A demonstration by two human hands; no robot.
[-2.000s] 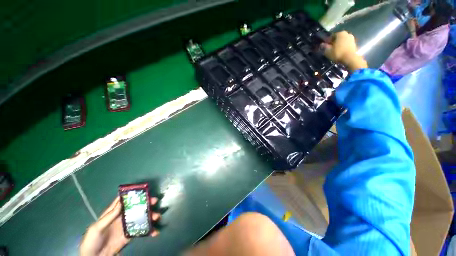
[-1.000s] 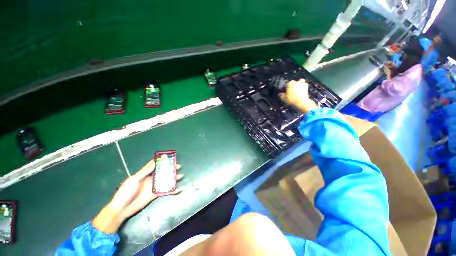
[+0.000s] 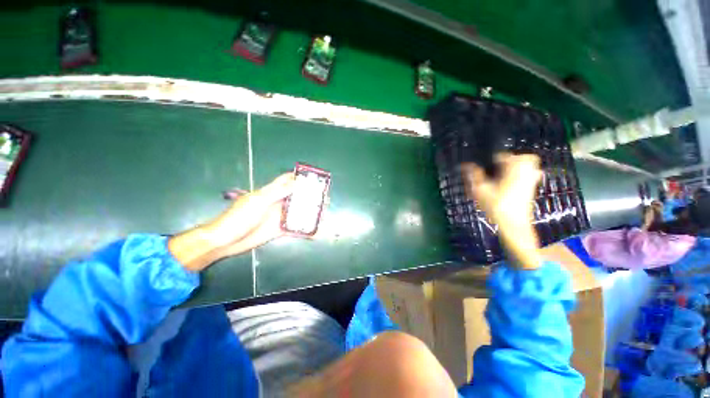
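Observation:
A red-edged phone unit [image 3: 307, 200] is in my left hand [image 3: 249, 216], above the green bench at the centre. Its upward face looks bright white and washed out. My fingers hold it from its left side and below. My right hand [image 3: 507, 190] is raised over the stack of black blister trays [image 3: 551, 163] at the right. That hand is strongly blurred. A dark blurred shape is near its fingers, and I cannot tell whether the hand holds it or it is part of the tray.
Several phone units lie on the green conveyor belt [image 3: 167, 47], beyond the chipped white edge strip [image 3: 195, 92]. Another phone unit [image 3: 9, 159] lies at the far left of the bench. An open carton [image 3: 444, 319] stands below right. A person in a pink sleeve [image 3: 638, 247] is at the right.
The view has turned, so the bench runs more level. My left hand still holds the phone unit. My right hand remains over the trays, now blurred, with its fingers more spread.

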